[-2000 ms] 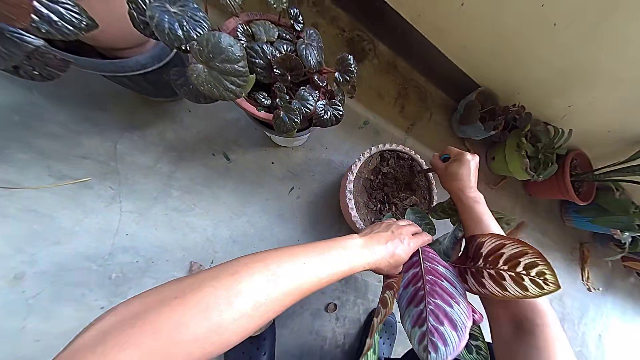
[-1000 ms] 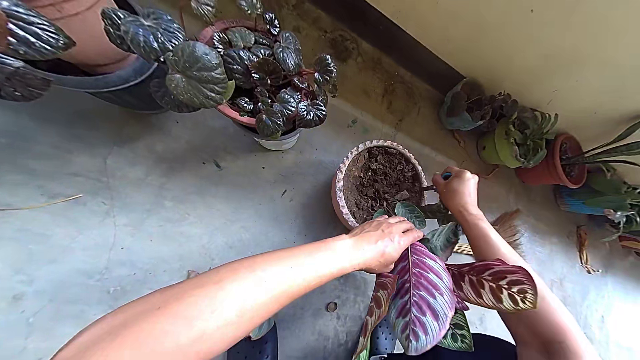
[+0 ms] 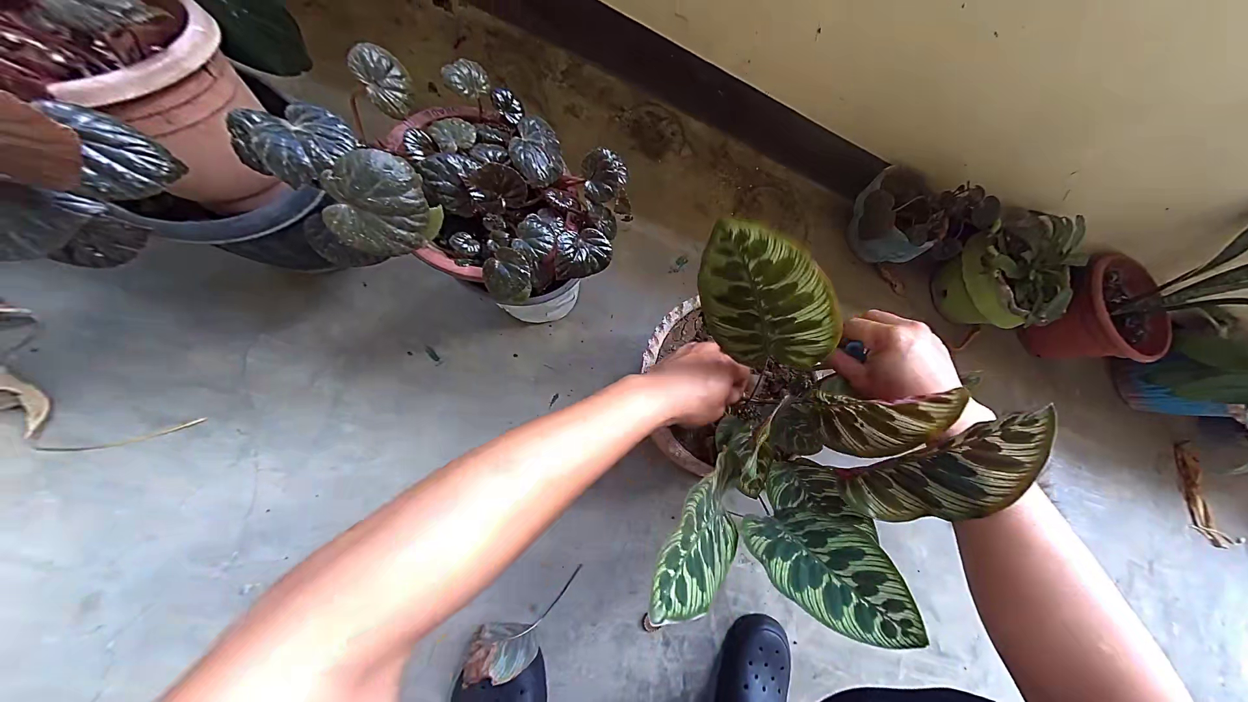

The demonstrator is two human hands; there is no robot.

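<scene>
A calathea plant [image 3: 829, 546] with large patterned leaves stands over a round, scalloped-rim pot [image 3: 673, 444], some leaves spread toward me. My left hand [image 3: 697, 383] reaches in at the pot's left side, its fingers curled at the base of the stems; what they grip is partly hidden. At the right side, behind a leaf, my right hand [image 3: 897, 359] is closed around a blue-ended tool handle [image 3: 855, 349]; the rest of the tool is hidden by the leaves. Little of the soil in the pot shows.
Potted dark-leaved begonias [image 3: 507, 195] stand at the upper left, beside a large terracotta pot [image 3: 185, 117]. Along the yellow wall [image 3: 1024, 97] at right are several small potted plants, one in a red pot [image 3: 1092, 312]. A dry leaf [image 3: 502, 651] lies by my shoe [image 3: 756, 658].
The plant's leaves, earlier hanging toward me with purple undersides showing, now rise over the pot and show patterned green faces. My left hand has moved from the pot's near rim to the stem base.
</scene>
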